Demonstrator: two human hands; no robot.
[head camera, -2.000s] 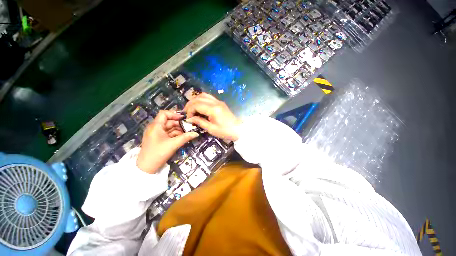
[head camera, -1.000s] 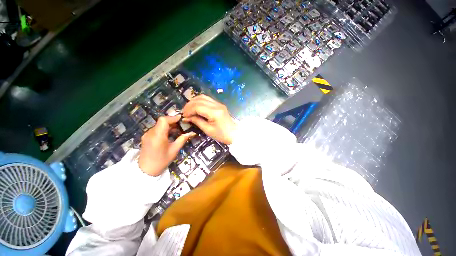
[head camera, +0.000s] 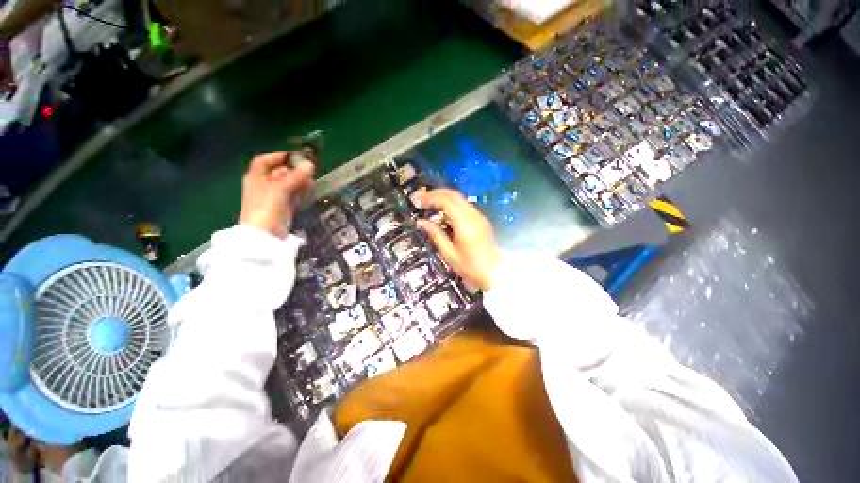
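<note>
My left hand (head camera: 271, 195) is raised at the pale rail by the belt. It pinches a small dark electronic module (head camera: 306, 149), blurred, at its fingertips. My right hand (head camera: 464, 238) is over the upper right of the clear blister tray (head camera: 294, 382), thumb and fingertips close together at a pocket; whether they grip a module is unclear. The tray lies in front of my body. Modules with white or silver faces sit in many of its pockets, one of them a module (head camera: 440, 304) near the right edge.
Blue film scraps (head camera: 478, 170) lie right of the tray. Side trays of modules (head camera: 613, 123) stand beyond, with clear plastic sheets (head camera: 721, 307) lower right. A light blue fan (head camera: 108, 334) is at left. The green belt (head camera: 377, 85) carries a loose module (head camera: 149, 240).
My hands have parted. My left hand has moved up to the rail with a module; my right hand stays over the tray. The view has shifted, showing more of the tray and the left background.
</note>
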